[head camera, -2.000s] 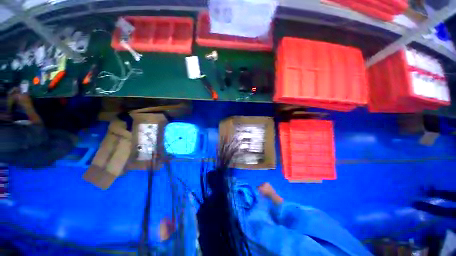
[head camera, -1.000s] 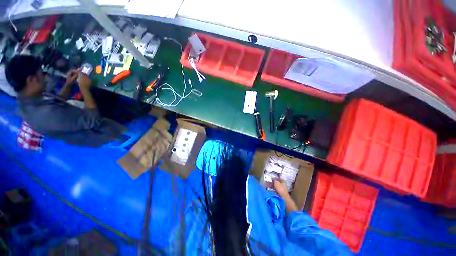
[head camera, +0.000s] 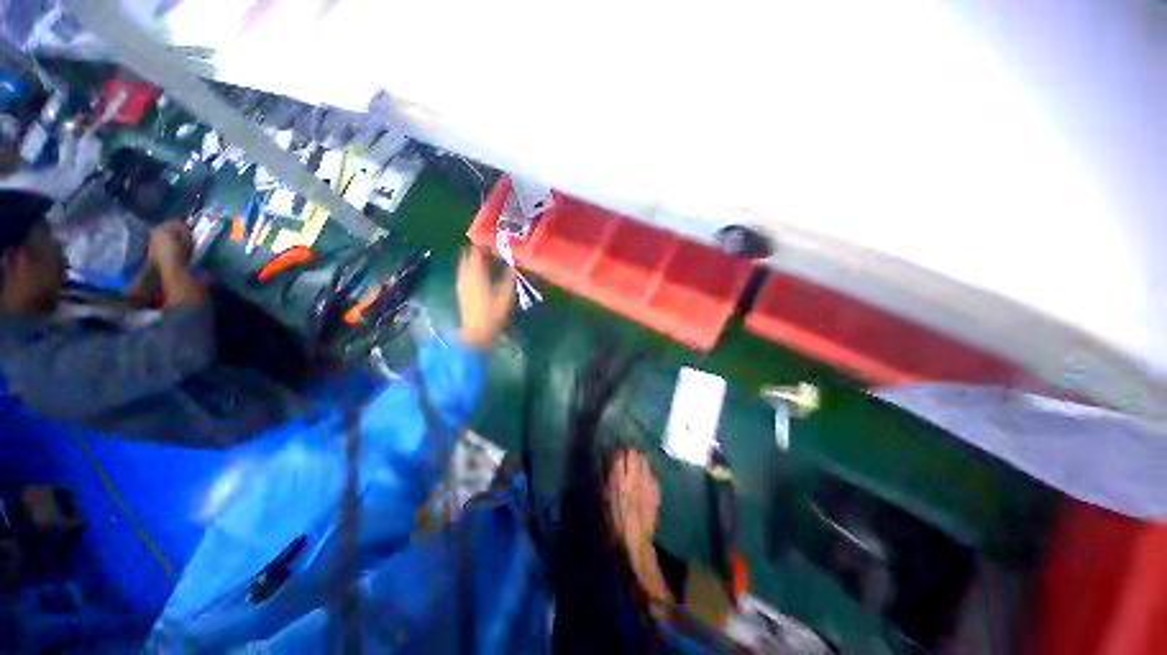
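Note:
My left hand is raised over the green bench, just below the left end of a red compartment tray. Its fingers look apart and nothing shows in it. A white unit with short white leads lies at that end of the tray. My right hand is low over the bench edge, left of a white case. It is blurred and partly behind dark hair, so its grip is unclear. A black-handled tool with an orange part lies below the case.
A small mallet lies right of the case. A second red tray is at the back. Orange-handled tools lie at the left. A co-worker in grey sits at the left. A pale shelf crosses above; blurred black items are lower right.
The view has turned and moved closer to the bench. My left arm has come into view, reaching to the tray. My right hand has left the carton and is now at the bench.

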